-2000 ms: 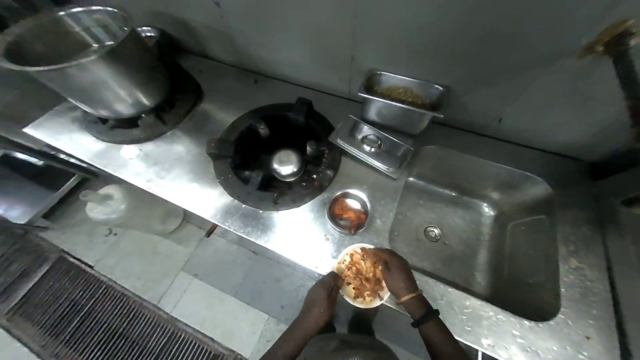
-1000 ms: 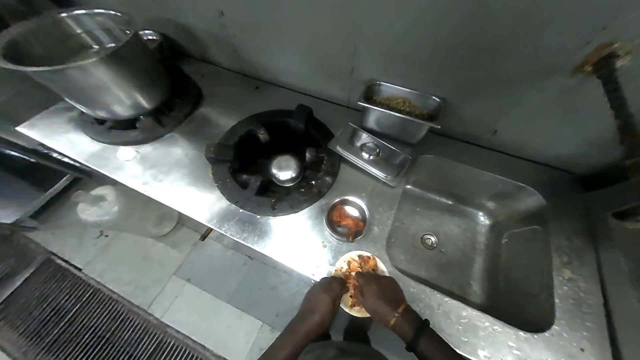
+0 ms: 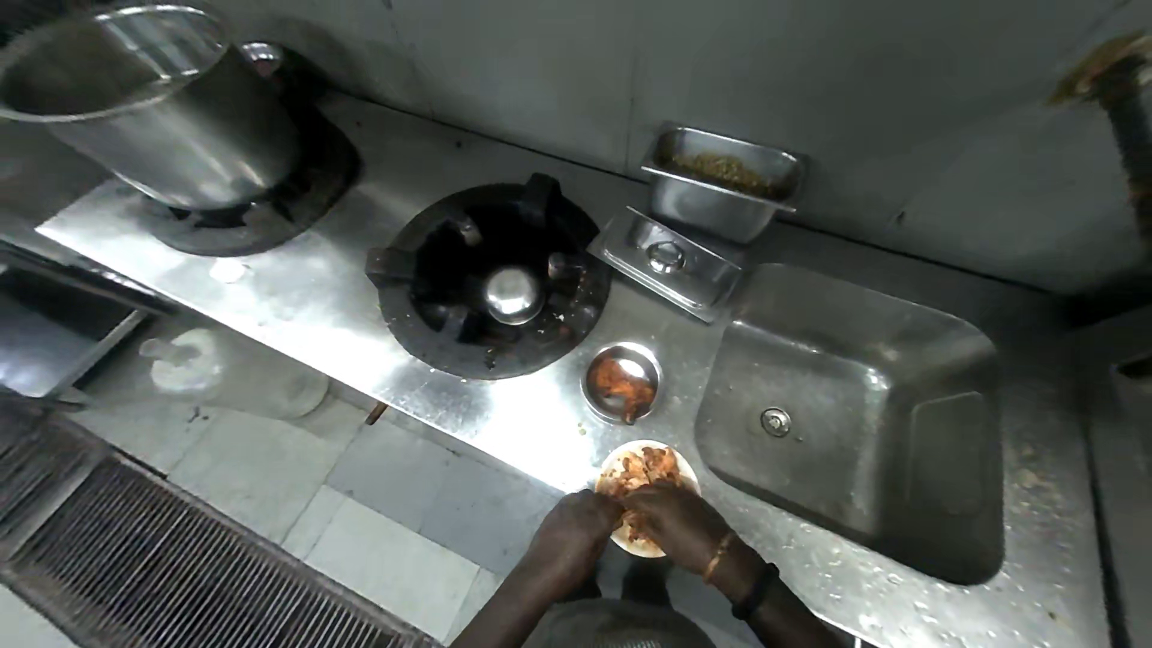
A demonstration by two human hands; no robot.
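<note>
A white round plate or shallow bowl [image 3: 681, 465] holds reddish-brown pieces of food [image 3: 650, 466], at the front edge of the steel counter. My left hand [image 3: 580, 531] is at its left side, fingers curled at the food. My right hand [image 3: 670, 526], with an orange band and a black band at the wrist, reaches over the plate from the right, its fingertips meeting the left ones. What the fingers hold is hidden. Just behind the plate stands a small steel bowl [image 3: 622, 382] with some reddish food in it.
A burner [image 3: 490, 346] lies left of the steel bowl; a large steel pot [image 3: 189, 135] stands on another burner. At the back are a steel container [image 3: 711, 202] of greenish-brown food and a steel lid [image 3: 666, 261]. A sink [image 3: 810, 441] is at right, a floor grate [image 3: 180, 558] below left.
My right hand has moved from the plate's right rim to over the food, beside my left hand. My left hand has shifted slightly inward from the left rim.
</note>
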